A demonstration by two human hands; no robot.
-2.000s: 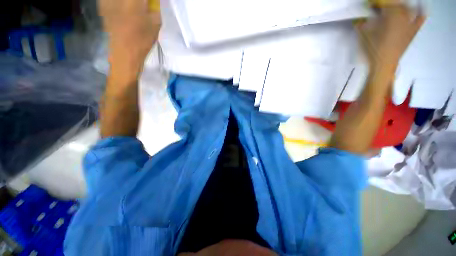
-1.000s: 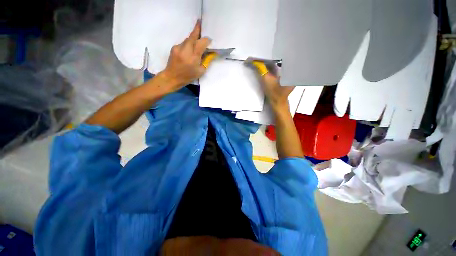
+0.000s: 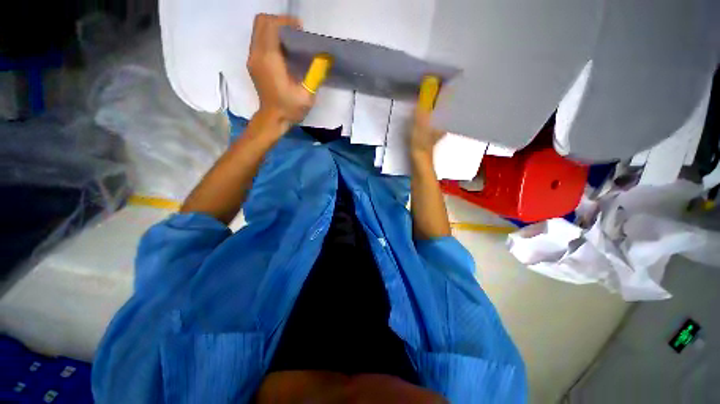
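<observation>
A large white box blank (image 3: 363,20) lies in front of me at the top of the view, with rounded flaps at its left and right. A narrow grey-shaded side wall panel (image 3: 371,69) stands folded up along its near edge. My left hand (image 3: 278,75) grips the panel's left end, its thumb in a yellow finger cot on the near face. My right hand (image 3: 427,118) holds the panel near its right end, its yellow-covered thumb on the near face and its fingers hidden behind. White tabs (image 3: 371,118) of blanks hang below the panel, towards my body.
A red stool (image 3: 545,185) stands below the blank at the right. Crumpled white paper (image 3: 608,245) lies beside it. Clear plastic bags (image 3: 150,126) are at the left. Blue crates (image 3: 43,375) are at the lower left. A yellow line (image 3: 154,203) crosses the floor.
The near panel, which hung flat towards my body, is now folded up and in shadow. My hands have moved apart along it, the left hand leftward and up.
</observation>
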